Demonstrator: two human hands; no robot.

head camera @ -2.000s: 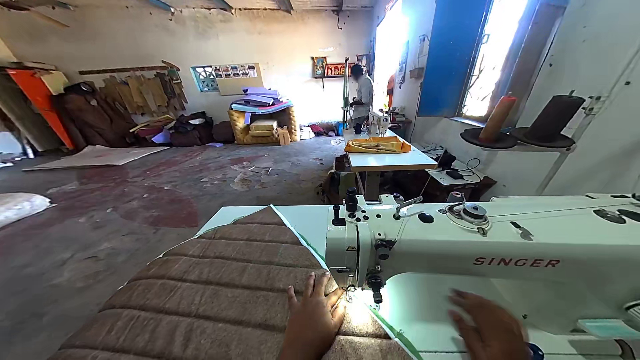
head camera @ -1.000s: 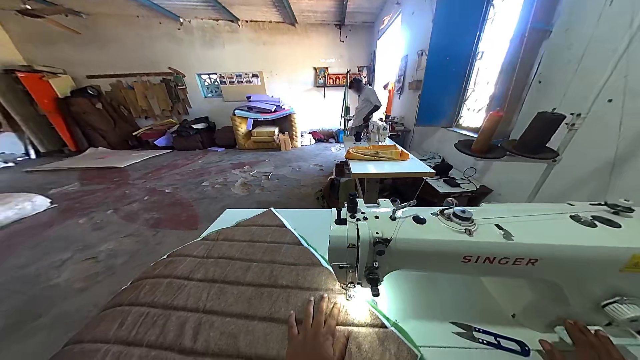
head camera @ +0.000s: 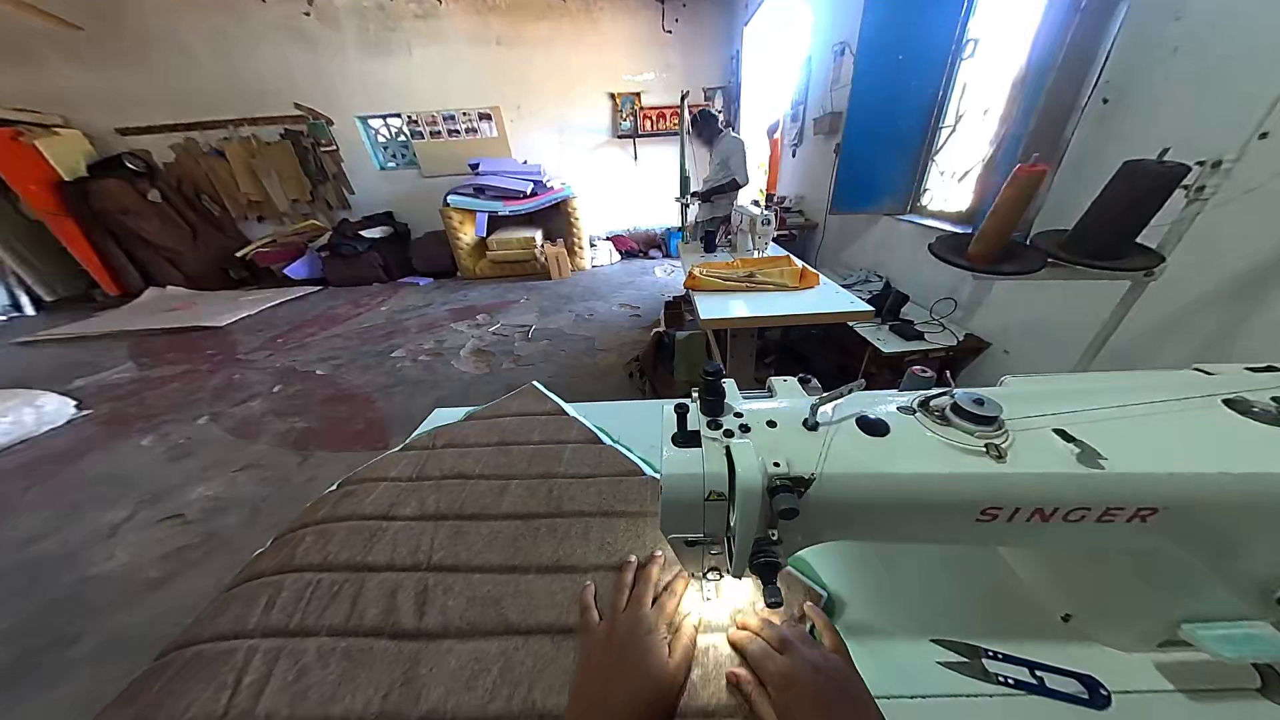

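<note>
A brown quilted fabric panel point(head camera: 430, 560) with parallel stitched channels lies across the bed of a white Singer sewing machine point(head camera: 940, 510). My left hand point(head camera: 635, 640) rests flat on the panel, fingers spread, just left of the lit needle area. My right hand point(head camera: 795, 660) presses the panel's right part, fingers bent, close to the presser foot point(head camera: 712, 585). Green-and-white edging shows along the panel's border. Blue-handled thread snips point(head camera: 1025, 672) lie on the machine bed to the right of my right hand.
Two thread cones, orange point(head camera: 1008, 215) and black point(head camera: 1125, 205), stand on a rack at right. Beyond my machine is another sewing table point(head camera: 790, 312) with yellow material point(head camera: 752, 274); a person point(head camera: 722, 165) stands behind it. Brown cut pieces point(head camera: 255, 175) hang on the far wall.
My right hand has moved left from the machine bed's right side onto the fabric beside the needle. My left hand stays on the panel.
</note>
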